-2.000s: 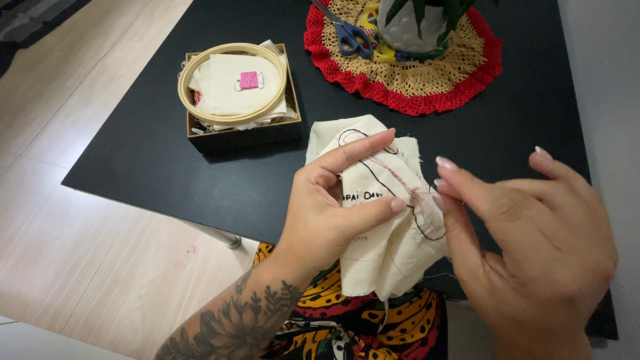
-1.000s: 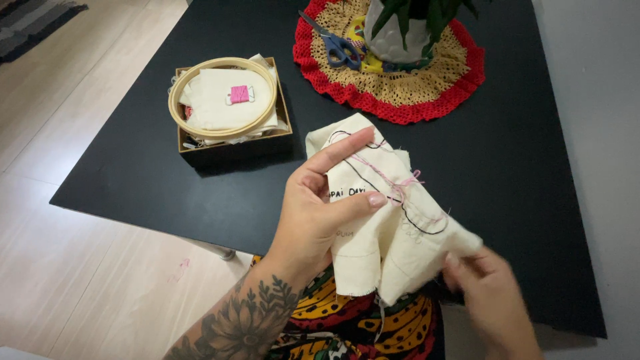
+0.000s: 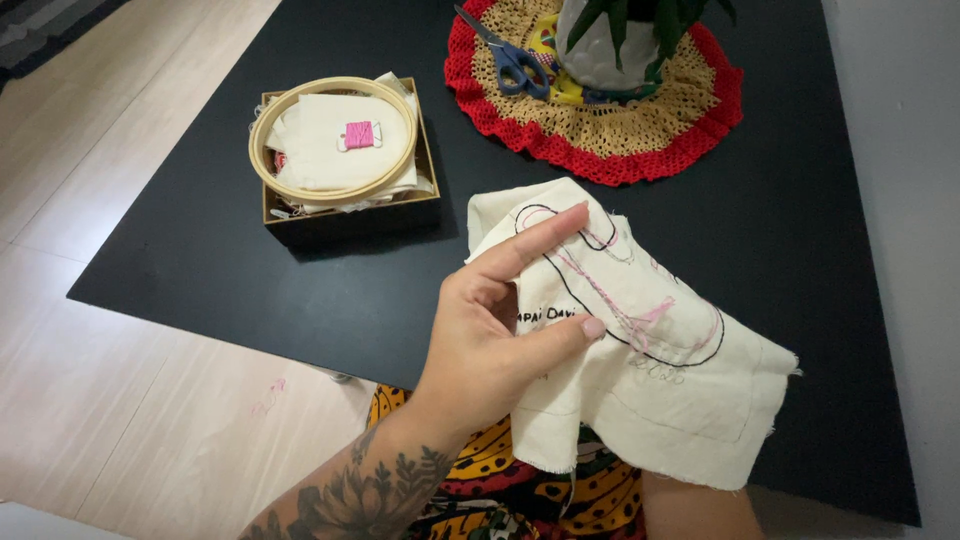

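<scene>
My left hand (image 3: pixel 517 307) holds a piece of cream embroidery fabric (image 3: pixel 675 420), thumb and index finger lying on its face. Black stitched outlines, pink stitches and black stitched lettering mark the cloth, with faint drawn lines lower down. A loose tuft of pink thread (image 3: pixel 656 313) lies on the stitched area, right of my left thumb. The right hand is hidden behind the fabric; only its forearm shows below the cloth's lower edge, so its fingers and any needle cannot be seen.
On the black table (image 3: pixel 360 300), a box (image 3: pixel 360 220) of fabric carries a wooden embroidery hoop (image 3: pixel 259 150) and a pink floss bobbin (image 3: pixel 360 135). Blue-handled scissors (image 3: pixel 517 69) and a potted plant (image 3: pixel 611 49) rest on a red-edged crochet doily (image 3: pixel 630 165).
My right hand was at the stitching, then at the fabric's lower right edge; now it is behind the cloth. The fabric is spread wider to the right. My left hand keeps its hold.
</scene>
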